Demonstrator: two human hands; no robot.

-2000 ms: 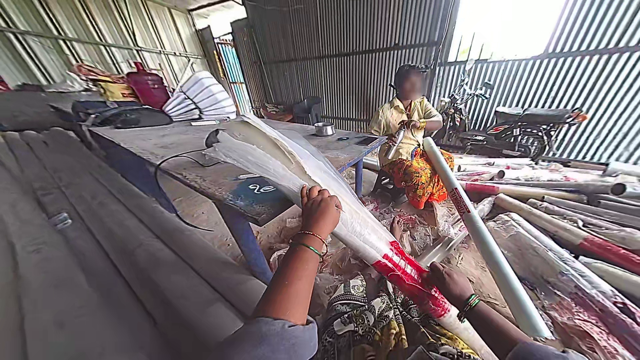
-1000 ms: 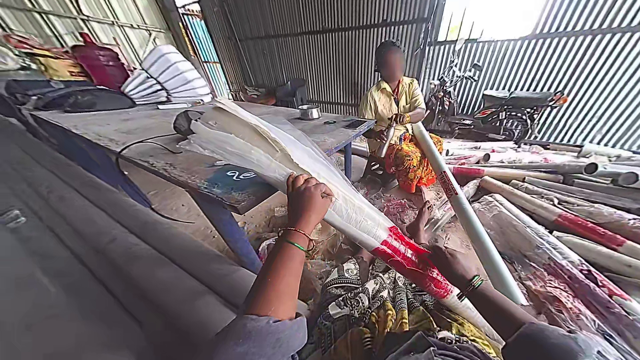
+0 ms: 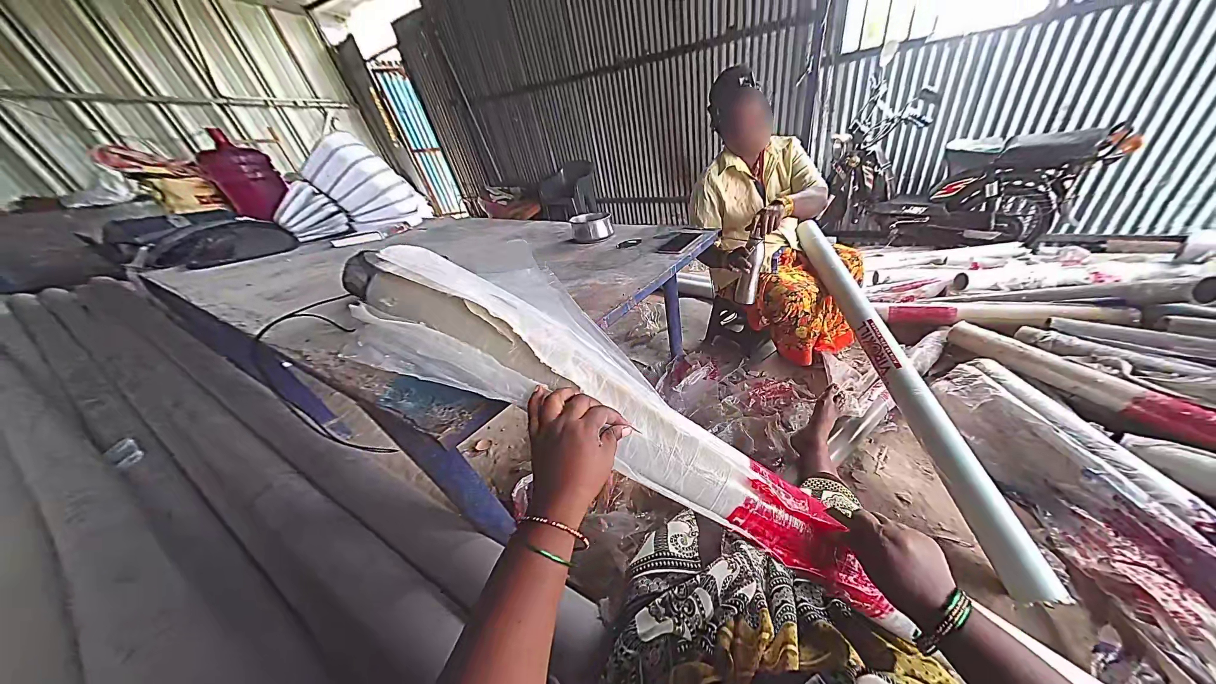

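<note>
A long pipe or roll (image 3: 427, 306) in a clear plastic sleeve slants from the table down across my lap. Its sleeve (image 3: 551, 342) is split and spread wide near the far end, with a red printed band (image 3: 784, 518) lower down. My left hand (image 3: 570, 442) grips the edge of the sleeve midway, fingers bent over the plastic. Around the red band is my right hand (image 3: 893, 560), closed on the wrapped pipe near my knee. The pipe's far end rests over the table (image 3: 285, 275); its near end leaves the view at the bottom right.
A co-worker (image 3: 760, 199) sits opposite, hands on a small metallic object, beside a leaning pale pipe (image 3: 936, 418). Wrapped pipes (image 3: 1064, 380) lie piled at right, near a motorcycle (image 3: 1007, 180). Large grey rolls (image 3: 190, 456) lie at left. The table holds a steel pot (image 3: 591, 226) and a phone (image 3: 680, 241).
The sleeve is spread wider and more of the pipe inside shows near its far end. Both hands stay on the wrapped pipe.
</note>
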